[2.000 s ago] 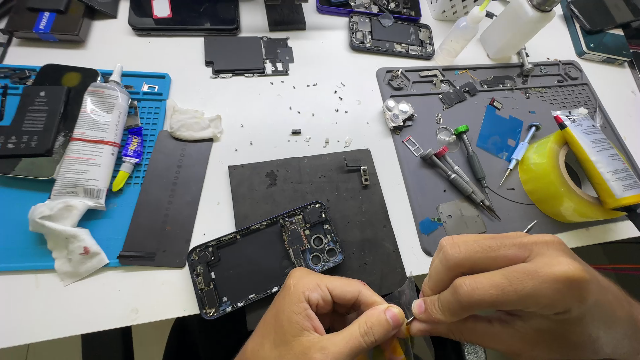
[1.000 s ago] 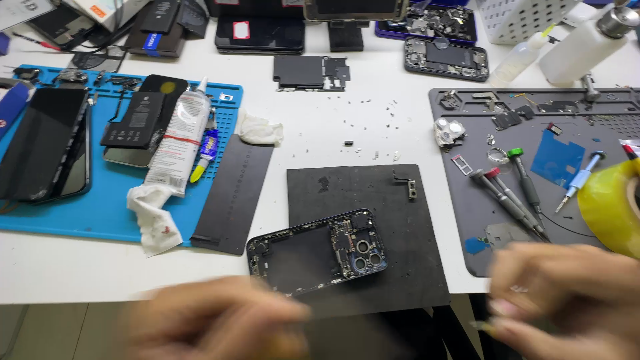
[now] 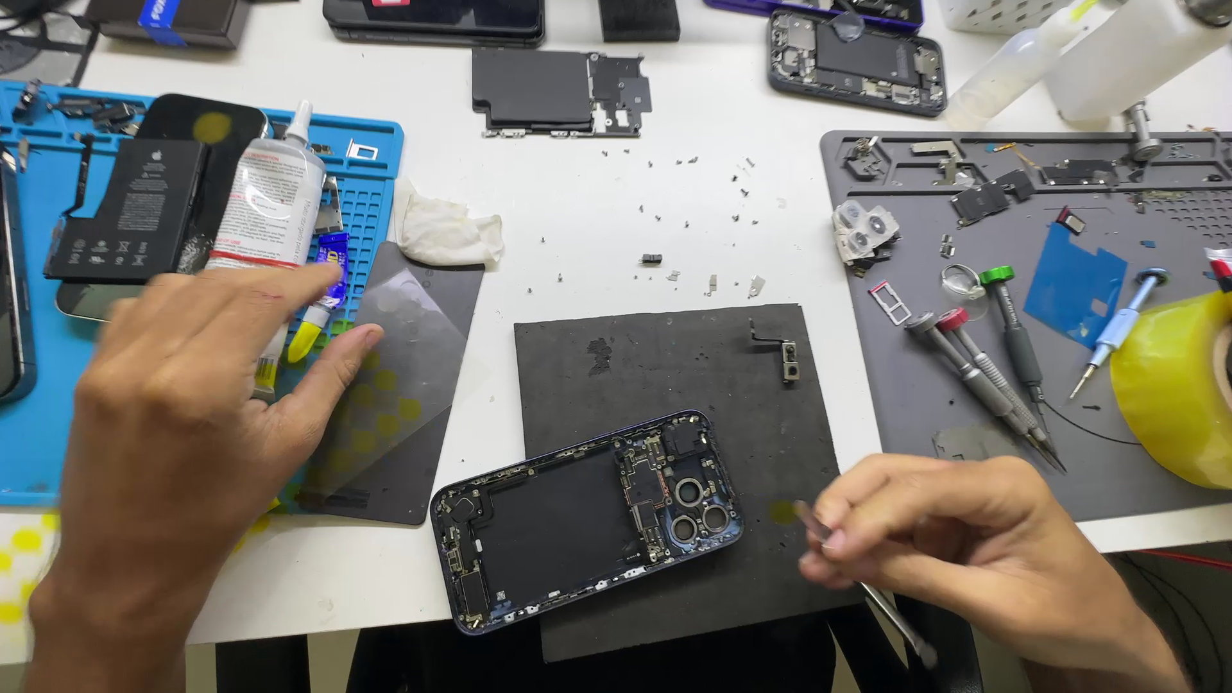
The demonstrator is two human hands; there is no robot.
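My left hand [image 3: 202, 385] is over the left side of the bench, thumb and index finger apart, beside a white adhesive tube [image 3: 274, 197] and a small blue tube with a yellow cap [image 3: 332, 274]. Below its thumb a clear plastic film with yellow dots [image 3: 399, 337] lies over a dark flat strip [image 3: 457, 289]. Between the fingertips of my right hand [image 3: 924, 549] is a thin metal tool [image 3: 895, 621], its far end pointing down right. Left of that hand an opened smartphone housing [image 3: 558, 529] with circuit board and three camera rings rests tilted on a black mat [image 3: 664, 366].
Tiny screws and metal pieces [image 3: 712, 284] are scattered behind the mat. A small camera module [image 3: 789, 361] sits on it. Screwdrivers [image 3: 1015, 327] and a yellow tape roll [image 3: 1169, 385] are on the grey tray [image 3: 962, 241] at right. A phone battery [image 3: 135, 207] lies left, a crumpled white cloth [image 3: 448, 231] near the strip.
Both hands were close together at the front edge two seconds ago; they are now apart, the left one over the tubes. The plastic film now lies on the dark strip, which was bare before.
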